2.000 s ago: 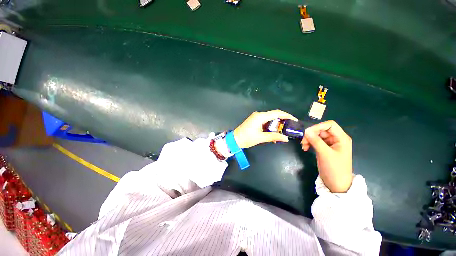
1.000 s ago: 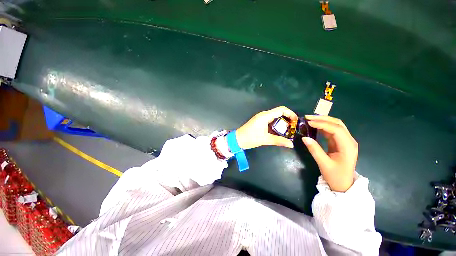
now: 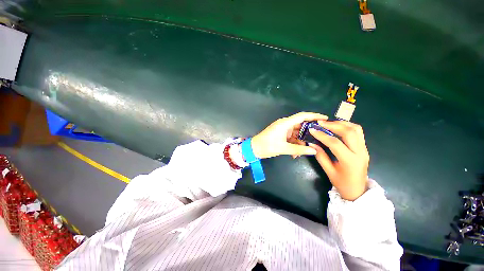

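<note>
A small dark device housing (image 3: 308, 130) is held between my two hands above the green bench. My left hand (image 3: 281, 138) grips it from the left, with a blue strap on the wrist. My right hand (image 3: 346, 153) closes on it from the right, its fingers over the top and hiding much of it. The inside of the housing is not visible. A pale square screen module (image 3: 345, 110) with an orange forked tail lies on the bench just beyond my right hand.
Another screen module (image 3: 367, 21) lies on the brighter green belt at the far side. A pile of black and silvery parts (image 3: 470, 219) is at the right bench edge. A pale flat box (image 3: 11, 52) is at the left bench end. Red wrapped stacks (image 3: 32, 222) stand on the floor.
The housing and the black part, spread apart a second ago with a white square and orange tail showing, are now together and closed over. My right hand has moved left. The belt module has shifted right.
</note>
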